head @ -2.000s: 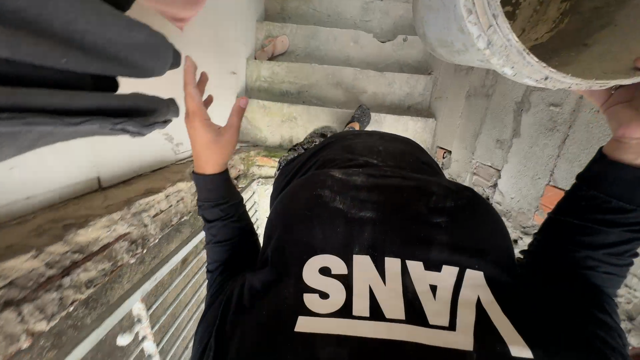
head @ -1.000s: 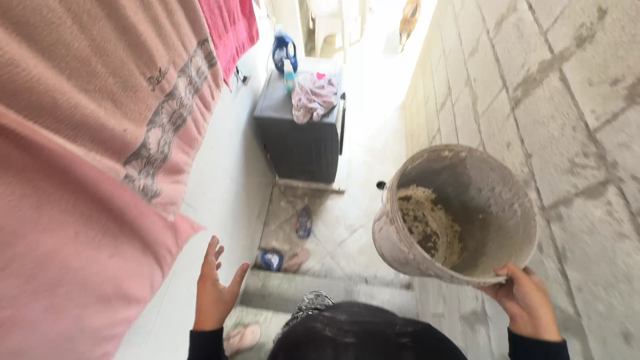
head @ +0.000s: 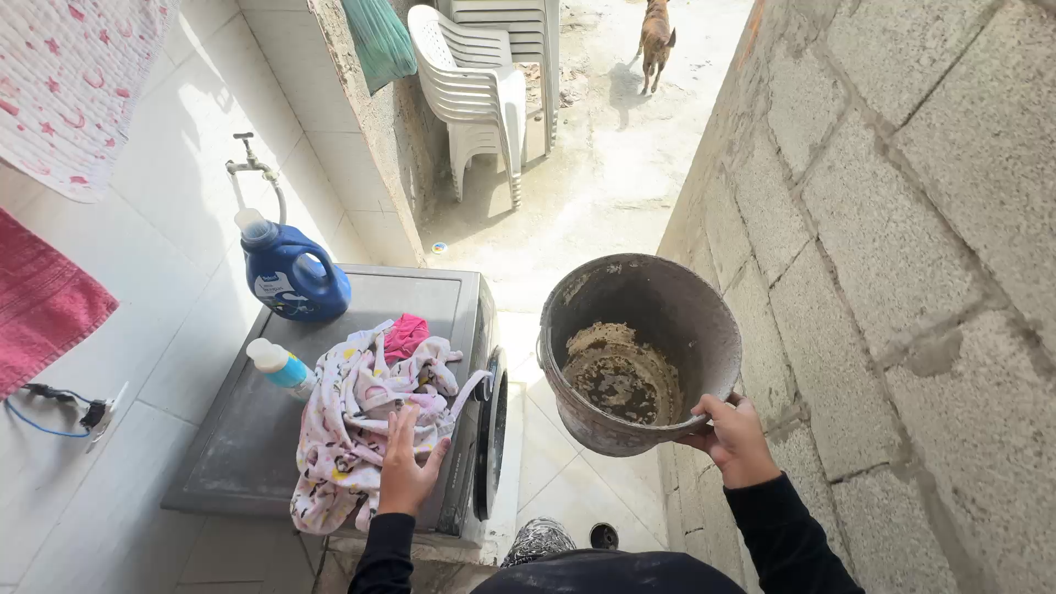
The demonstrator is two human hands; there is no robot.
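Observation:
My right hand grips the rim of a dirty grey bucket, thumb on the inner side and fingers under the edge. Dried residue coats the bucket's bottom, and its mouth tilts toward me. My left hand is raised with fingers apart, holding nothing, in front of a crumpled printed cloth; whether it touches the cloth I cannot tell. Beneath that cloth is a grey front-loading washing machine. A blue detergent bottle and a smaller bottle with a white cap also stand on the machine.
A rough block wall runs along the right. Ahead, stacked white plastic chairs stand left of the passage, and a brown dog is farther out. A floor drain lies near my feet. Towels and a tap are at left.
The view has moved from the stairs to beside the washing machine. The bucket, only partly in view two seconds ago, now shows whole, still in my right hand. My left hand stays empty.

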